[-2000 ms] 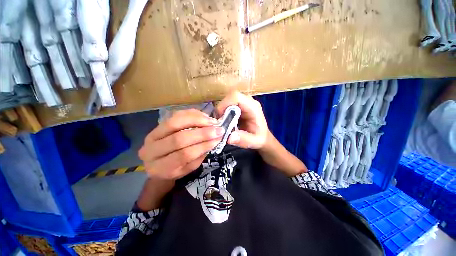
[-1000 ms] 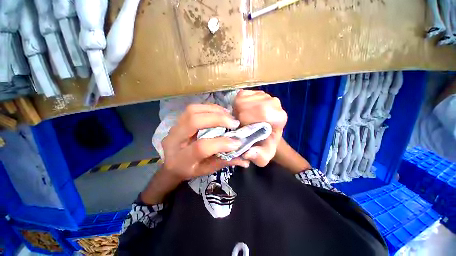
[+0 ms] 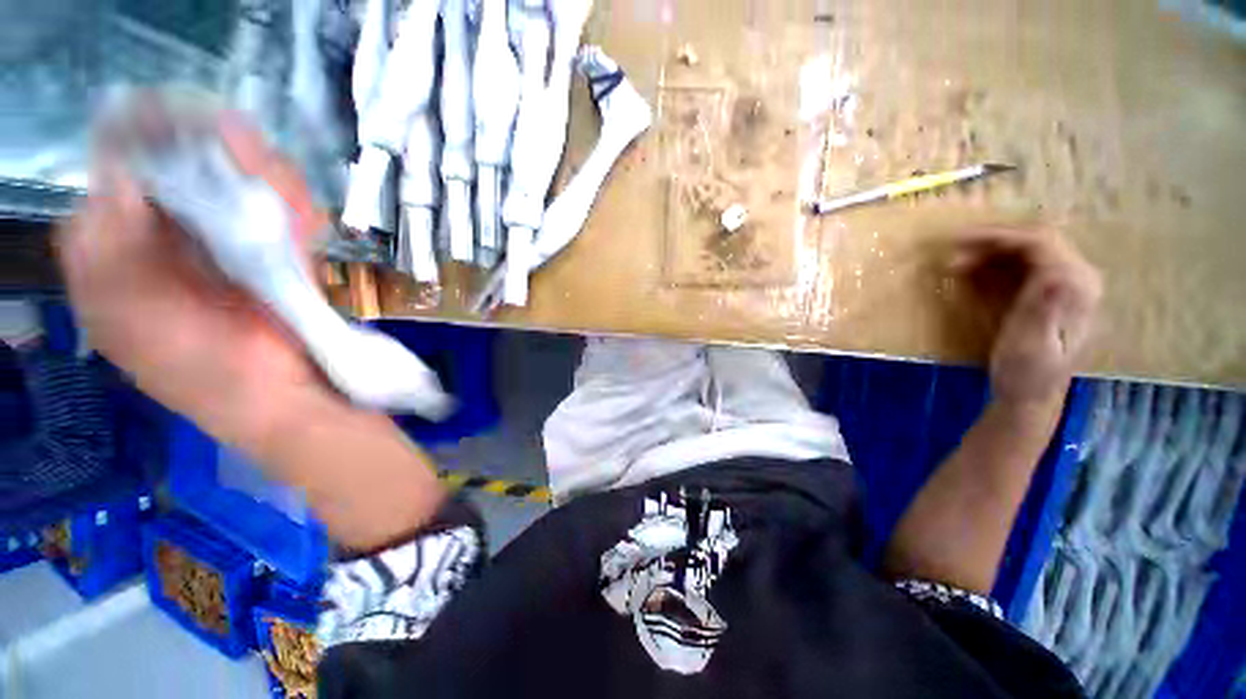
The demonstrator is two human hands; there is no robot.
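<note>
My left hand is at the far left, blurred, holding a white leg piece that slants down to the right. My right hand is over the bench's front edge on the right, fingers curled; I cannot tell if anything is in it. Several white leg pieces lie side by side on the bench at the left. One white leg piece with a black-lined foot lies at the right of them. A slim tool with a yellow middle lies on the tan bench.
A small white lump lies on the stained bench area, with a smaller bit behind it. Below the bench at right, a blue crate holds white legs. Blue crates at lower left hold brown pieces. Black-yellow floor tape shows.
My hands have parted from above my lap. My left hand moved far left with a white leg piece; my right hand moved right over the bench. The view has shifted left.
</note>
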